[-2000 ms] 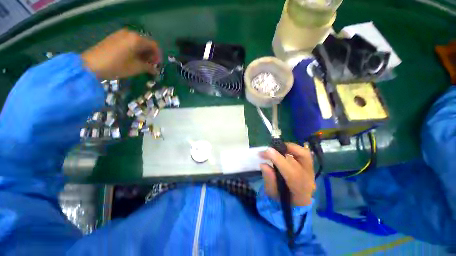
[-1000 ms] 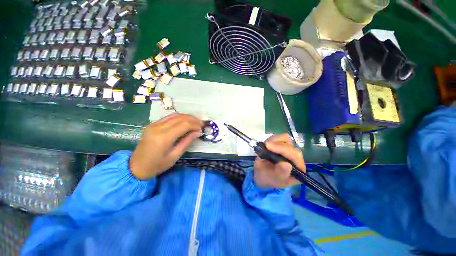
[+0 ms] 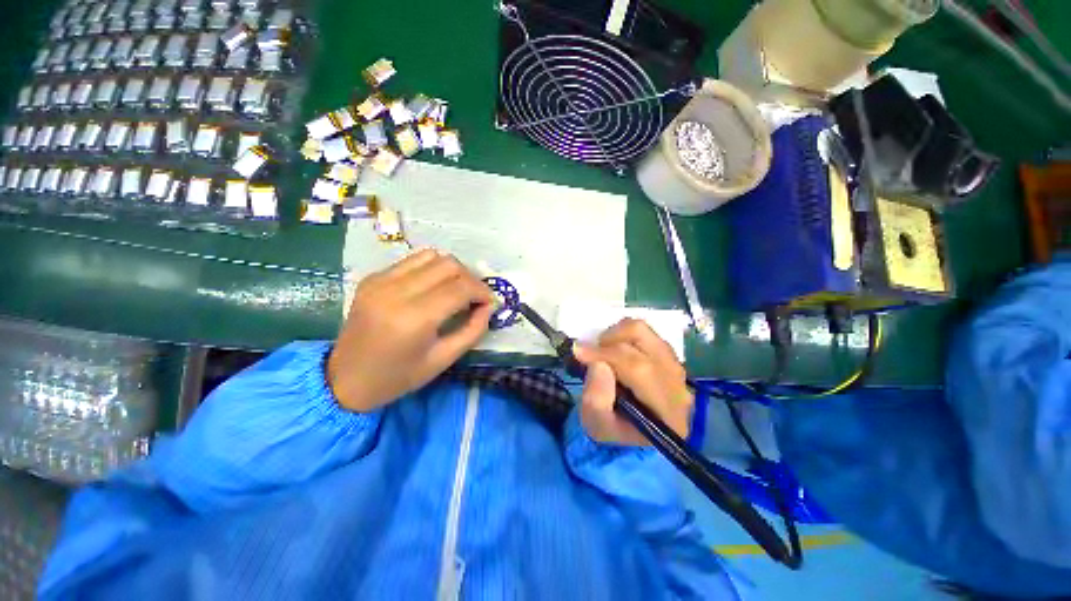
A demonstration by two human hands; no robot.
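Observation:
A round dark blue-purple circuit board (image 3: 504, 308) lies on the pale work plate (image 3: 564, 223). My left hand (image 3: 413, 323) has its thumb and fingertips closed at the board's left edge and covers part of it. Whether a small part is also between the fingertips is hidden. My right hand (image 3: 638, 382) is closed around the black soldering iron (image 3: 669, 440). The iron's tip is at the board's right edge; contact is too small to tell. A loose pile of silver battery cells (image 3: 374, 135) lies at the plate's upper left, one cell on the plate's edge.
A blister tray with cells (image 3: 153, 129) is at the left. Behind the plate are a fume fan (image 3: 581, 100) and a tub of bits (image 3: 705, 153). Tweezers (image 3: 681, 264), a blue soldering station (image 3: 781, 223) and sponge stand (image 3: 911, 247) are right. Another person's blue sleeve (image 3: 1016, 376) is far right.
My left hand has come from beyond the cell pile to the board. My right hand has swung the iron from beside the tub to the board, its tip moving closer over the last second.

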